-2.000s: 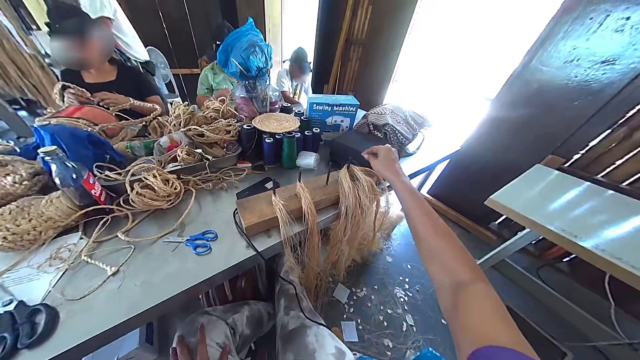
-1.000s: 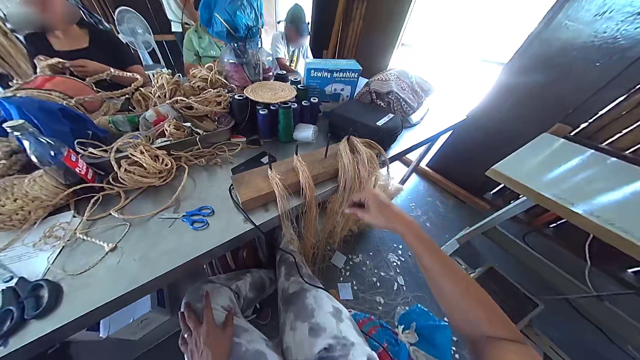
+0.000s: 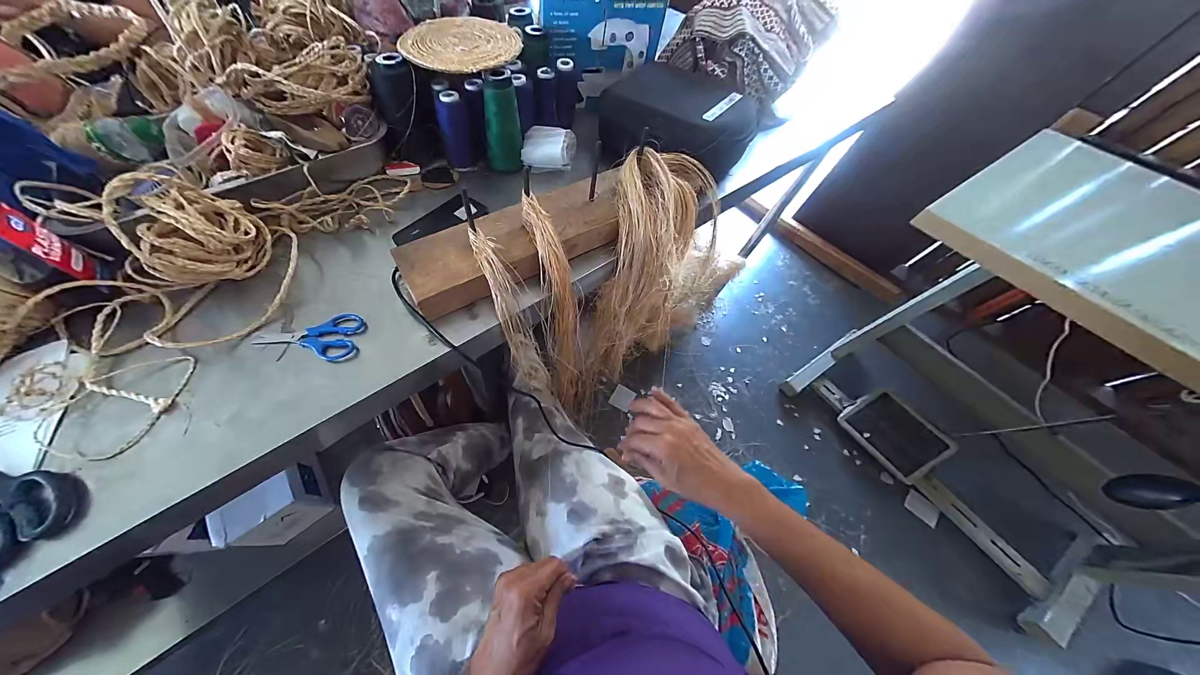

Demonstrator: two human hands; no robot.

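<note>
A wooden block (image 3: pixel 450 267) with upright metal pins lies along the table's edge. Thin bundles of tan fiber (image 3: pixel 555 281) hang from two pins, and a thick fiber hank (image 3: pixel 647 253) hangs at its right end. My right hand (image 3: pixel 670 445) is below the thick hank, over the floor, fingers curled; whether it holds a thin strand is too small to tell. Near my waist, my left hand (image 3: pixel 528 605) is curled with its fingertips together at the purple shirt; anything pinched there is hidden. Blue-handled scissors (image 3: pixel 328 337) lie left of the block.
Coiled rope (image 3: pixel 178 230) and a tray of rope pieces (image 3: pixel 347 164) are on the table's left. Thread cones (image 3: pixel 502 122), a round woven mat (image 3: pixel 459 44) and a black case (image 3: pixel 680 112) stand behind the block. A patterned plastic bag (image 3: pixel 722 544) is beside my leg.
My right hand has moved from the top of the thick hank down to below it. My left hand, spread on my thigh a second ago, is now curled at my waist. The view has tilted downward.
</note>
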